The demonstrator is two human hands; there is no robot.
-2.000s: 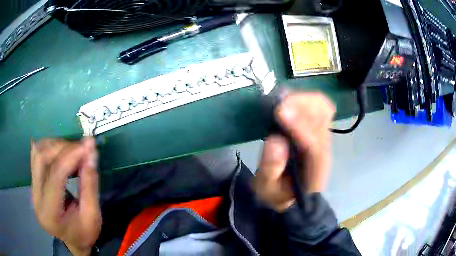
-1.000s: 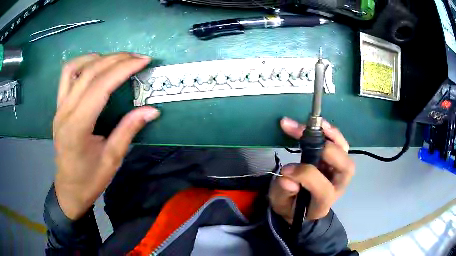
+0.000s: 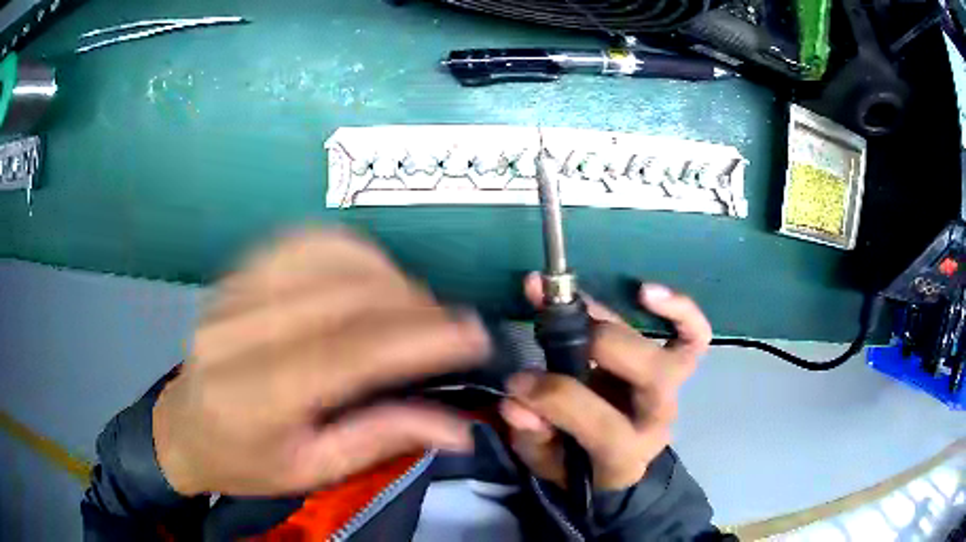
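A white strip board (image 3: 445, 193) lies flat on the green mat, with a row of small joints along it. My right hand (image 3: 609, 386) holds the soldering iron (image 3: 553, 238) upright by its black handle; the tip overlaps the middle of the strip, and contact cannot be told. A thin solder wire (image 3: 471, 387) shows at my right hand's fingertips. My left hand (image 3: 328, 365) is blurred, in front of my jacket and near the wire's left end; its thumb and fingers are apart, and nothing shows held in it.
A black pen (image 3: 583, 66) lies beyond the strip, below the fan (image 3: 593, 13). Tweezers (image 3: 159, 32) and a solder spool (image 3: 32, 93) are at left. A yellow sponge tray (image 3: 821, 191), the soldering station (image 3: 932, 270) and a blue bin (image 3: 916, 373) are at right; a black cord runs there.
My left hand has left the strip's left end and moved down and right toward my right hand. The iron has shifted left, from the strip's right end to its middle.
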